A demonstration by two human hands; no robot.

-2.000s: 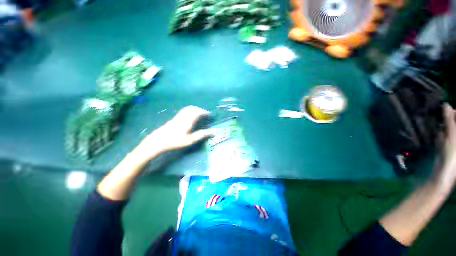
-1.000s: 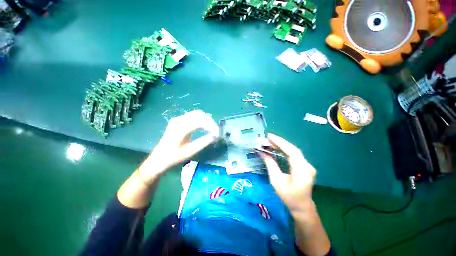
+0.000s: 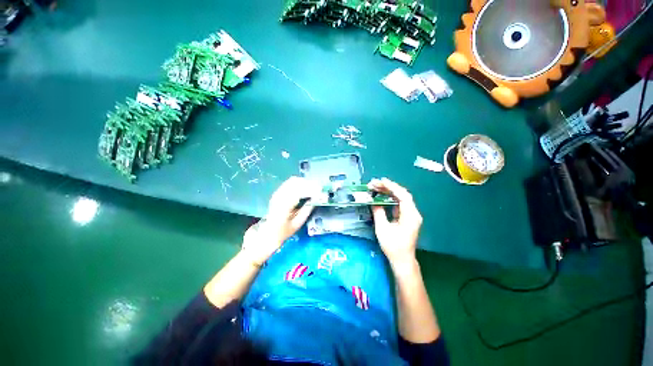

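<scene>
A green circuit board (image 3: 351, 196) is held edge-on between both hands, above the grey soldering jig (image 3: 333, 166). My left hand (image 3: 285, 209) grips the board's left end. My right hand (image 3: 398, 219) grips its right end. The jig lies at the bench's front edge; the board and hands hide its middle. A small pile of leaded components (image 3: 348, 134) lies just behind the jig. Clipped leads (image 3: 248, 159) are scattered left of the jig.
Piled circuit boards (image 3: 147, 129) stand at left, with blue-handled cutters (image 3: 225, 103) beside them. More boards (image 3: 365, 16) are at the back. Small clear bags (image 3: 417, 84), a solder wire spool (image 3: 478, 159), an orange fan (image 3: 517, 37) and a black soldering station (image 3: 573, 204) are at right.
The hands were apart over the jig one second ago, with no board clearly visible between them; now both hold a board above it. The view has shifted slightly.
</scene>
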